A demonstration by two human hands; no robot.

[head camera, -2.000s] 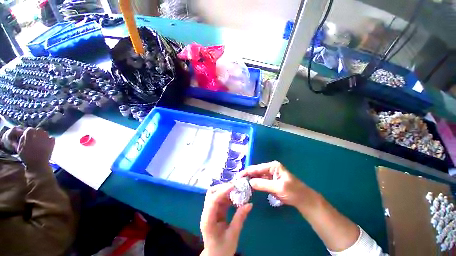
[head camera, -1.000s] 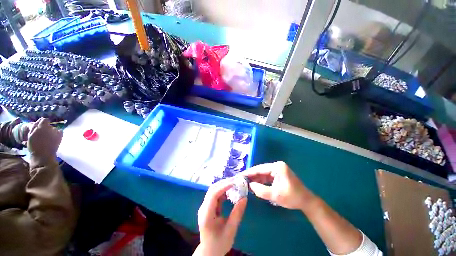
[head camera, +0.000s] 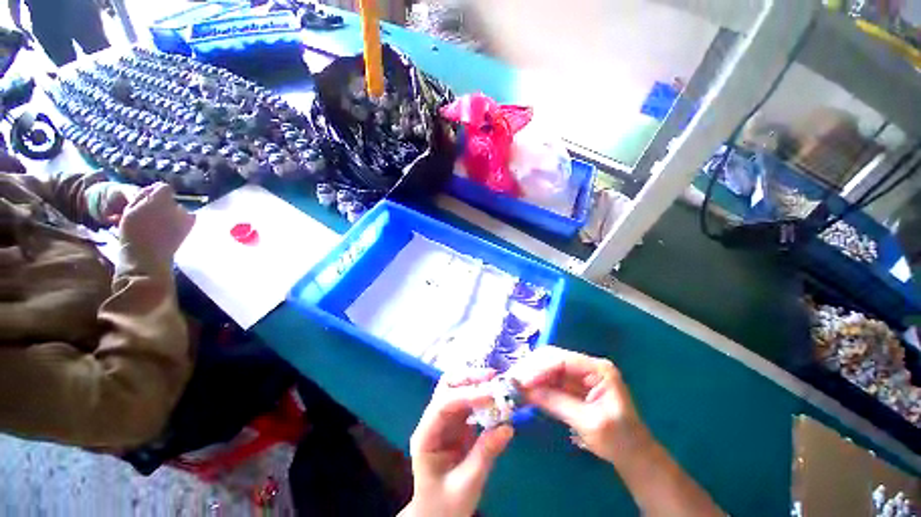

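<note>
My left hand (head camera: 454,434) holds a small grey-white figurine (head camera: 495,406) between thumb and fingers, in front of the blue tray's near corner. My right hand (head camera: 586,399) has its thumb and fingertips at the figurine's upper right side; whether they pinch a small piece is too blurred to tell. The blue tray (head camera: 333,321) holds a white paper liner (head camera: 414,293) with thin strips on it. Purple-and-white pieces (head camera: 515,328) lie along its right end.
A neighbour's brown sleeve (head camera: 141,303) is at left, beside a white sheet (head camera: 227,278) with a red cap (head camera: 243,233). Behind stand rows of figurines (head camera: 182,116), a black bag (head camera: 369,151) and a pink bag (head camera: 490,141). A metal post (head camera: 687,151) rises behind the tray. Brown board (head camera: 833,470) lies right.
The view has turned, so the bench things sit further right and more tilted. The figurine is turned differently in my fingers. Both hands stay together at it.
</note>
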